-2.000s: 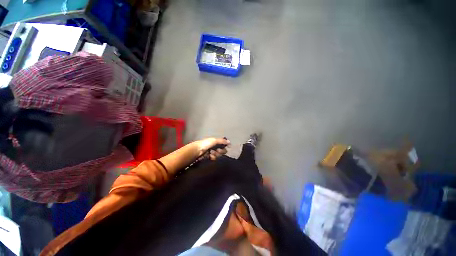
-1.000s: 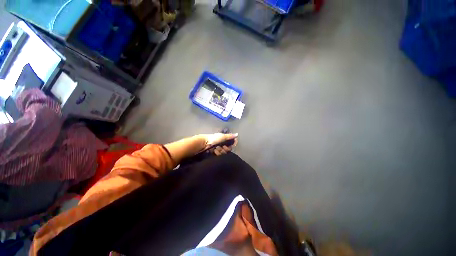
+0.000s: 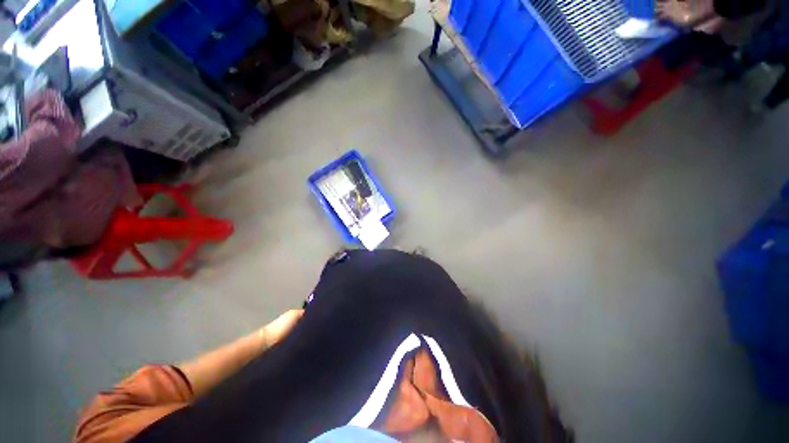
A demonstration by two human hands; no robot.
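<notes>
A small blue tote (image 3: 387, 208) lies on the grey floor ahead of me. It holds papers and dark pieces, and a white slip sticks out at its near end. My left hand (image 3: 285, 326) is low at the left, short of the tote. It is blurred and partly hidden by my black clothing. A small dark bit shows at its fingertips, but I cannot tell what it is or how the fingers are closed. My right hand is out of view.
A red stool (image 3: 160, 229) and a person's striped sleeve (image 3: 60, 186) are at the left. A white vented machine (image 3: 160, 125) stands behind. A cart with large blue crates (image 3: 510, 65) is at the upper right. Another blue crate (image 3: 761, 277) is at the right edge.
The view has swung and moved forward. The tote appears nearer, and the cart with blue crates shows more. My left hand has dropped back to the lower left, partly behind my clothing.
</notes>
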